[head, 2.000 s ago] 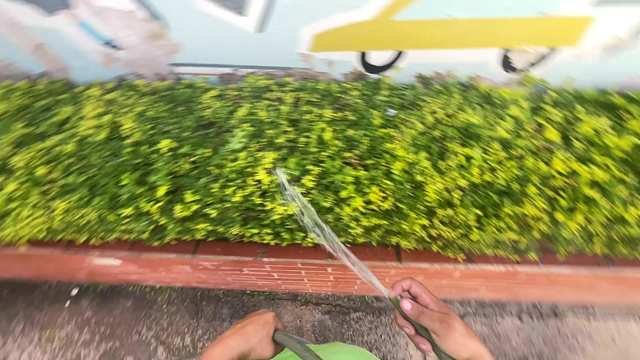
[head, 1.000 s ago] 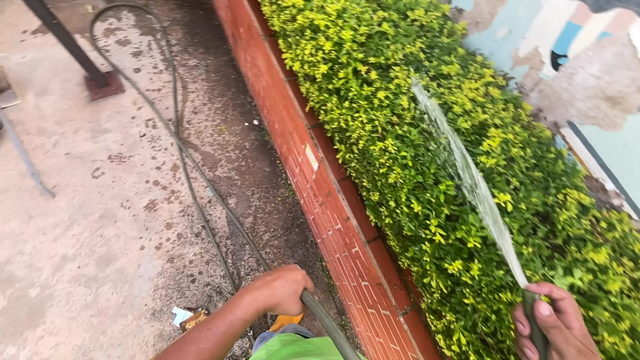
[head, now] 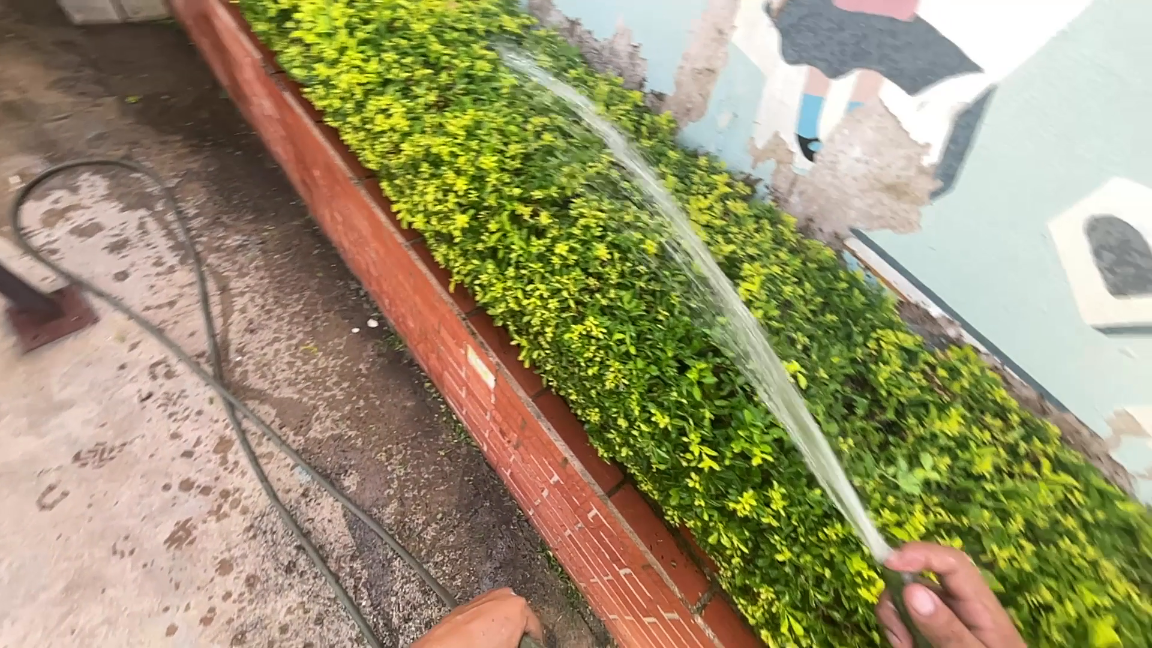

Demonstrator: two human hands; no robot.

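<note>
At the lower right, my right hand [head: 945,594] is closed around the end of a green garden hose [head: 904,603], thumb and forefinger near its mouth. A stream of water [head: 751,333] arcs from it up and to the left over the clipped hedge [head: 558,243], whose leaves are green and yellow. My left hand [head: 486,621], at the bottom edge, grips a farther part of the hose; its fingers are partly cut off by the frame. From there the hose [head: 310,472] runs back over the ground in a wide loop at the left.
A low red brick planter wall [head: 432,315] borders the hedge. Behind the hedge stands a painted wall [head: 1017,234] with peeling plaster. A metal post on a square base plate [head: 54,317] stands on the wet, spotted concrete [head: 108,486] at the left. A pale block [head: 112,9] lies at the top left.
The view has swung from facing the wall to looking along the hedge. Both hands have kept hold of the hose, and water flows in every frame.
</note>
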